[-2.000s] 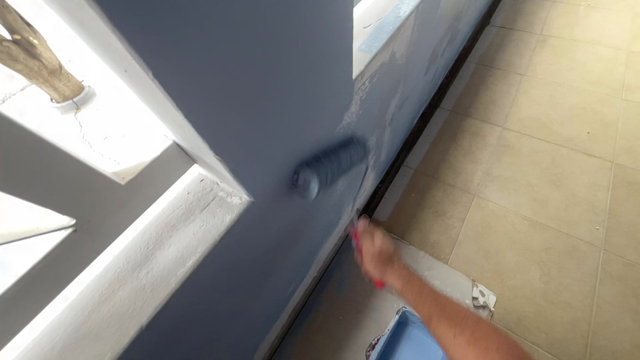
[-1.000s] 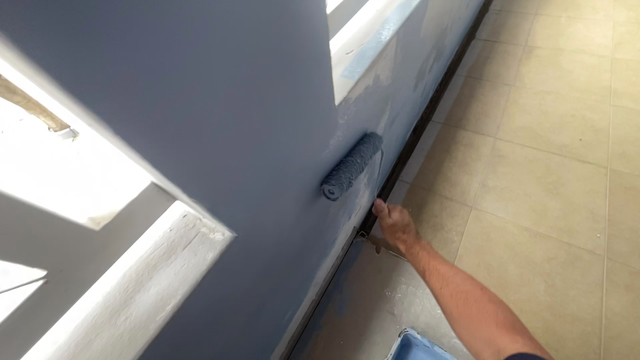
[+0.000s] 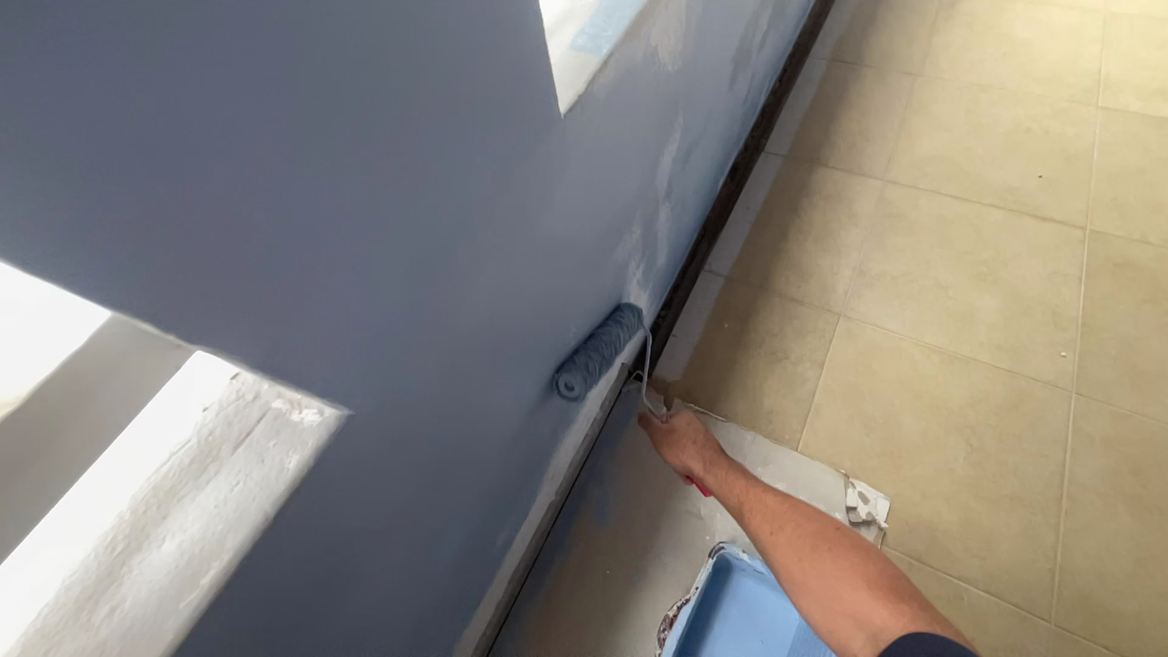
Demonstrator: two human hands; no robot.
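My right hand (image 3: 683,443) grips the red handle of a paint roller, whose thin wire frame bends up to the cover. The blue-grey roller cover (image 3: 598,353) rests against the lower part of the wall (image 3: 392,237), close above its bottom edge. Smooth blue-grey paint covers much of the wall, while lighter blue and whitish patches show further along. Below my forearm, a blue paint tray (image 3: 744,607) lies on a stained protective sheet (image 3: 630,511), partly cut off by the frame edge. My left hand is out of view.
Beige floor tiles (image 3: 967,365) stretch along the right side. A dark strip (image 3: 730,196) runs where wall and floor meet. At the left is a rough white window sill (image 3: 182,511), and another white-edged opening (image 3: 584,55) is at the top. The sheet has a torn corner (image 3: 865,504).
The roller and my right hand have moved down the wall, towards its bottom edge. The view has shifted somewhat.
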